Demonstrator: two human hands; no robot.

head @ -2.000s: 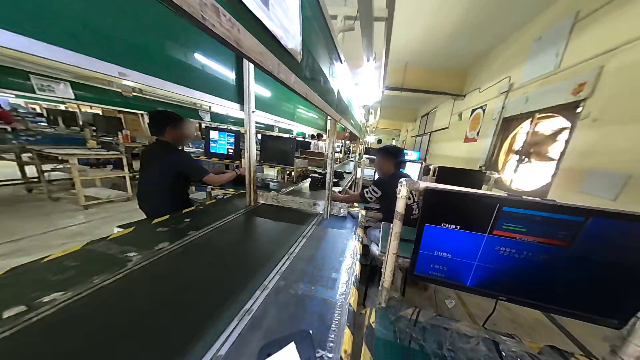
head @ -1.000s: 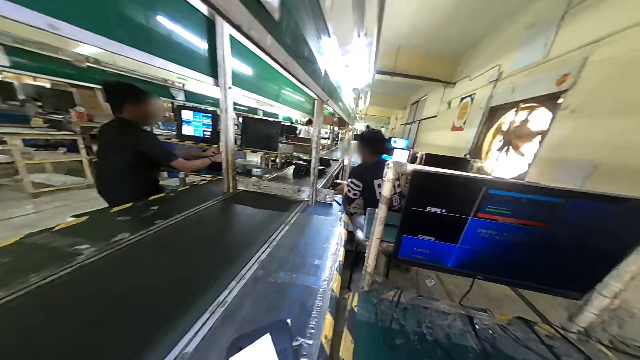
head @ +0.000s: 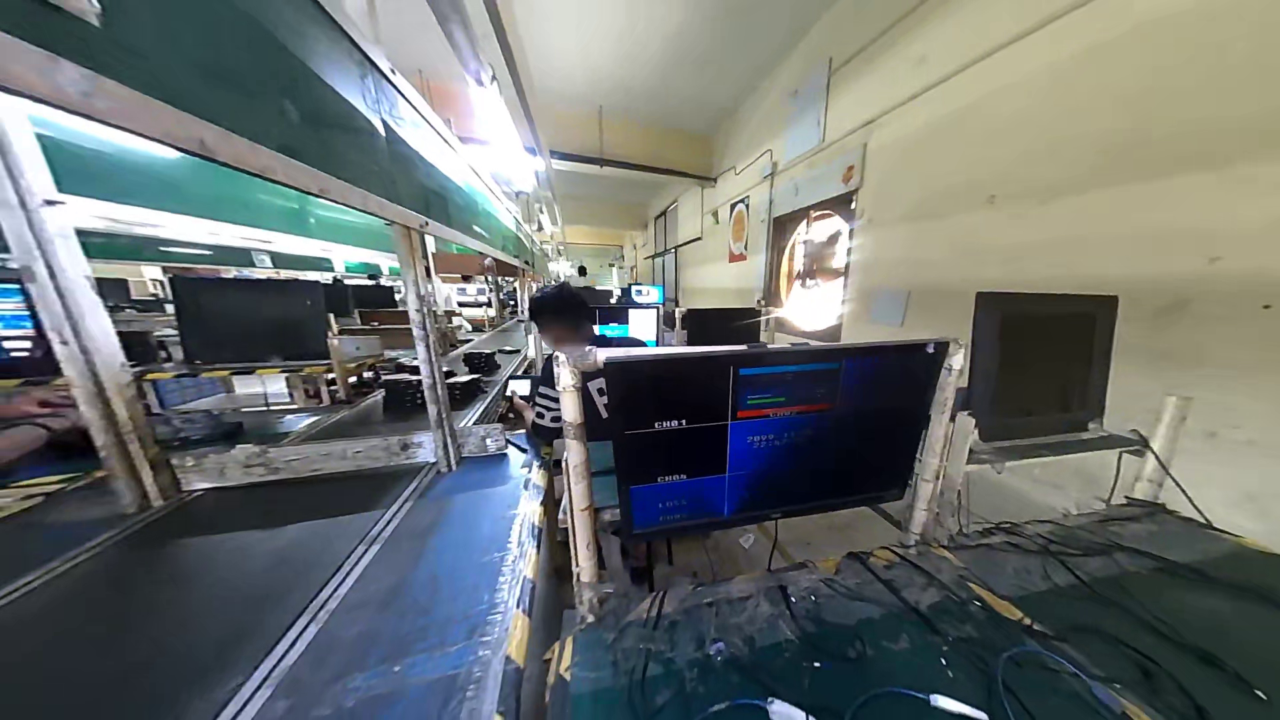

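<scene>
Neither my left hand nor my right hand shows in the head view. A flat-screen monitor (head: 780, 430) stands in front, held between wrapped posts, its screen split into several panes. Below it, a green work mat (head: 850, 650) carries black cables and white cable connectors (head: 957, 706). To the left runs a dark conveyor belt (head: 210, 580), with a blue side surface (head: 430, 580) along its right edge.
A person in a dark printed shirt (head: 546, 400) is beyond the monitor's left post (head: 577, 480). At the far left, another person's forearm (head: 45, 420) shows. Metal uprights (head: 428, 350) rise beside the belt. A dark panel (head: 1042, 365) stands at right, and stacked black units (head: 403, 393) sit farther along.
The view has swung to the right. The white-topped dark object at the bottom edge earlier is out of view, and the person at left now shows only in part.
</scene>
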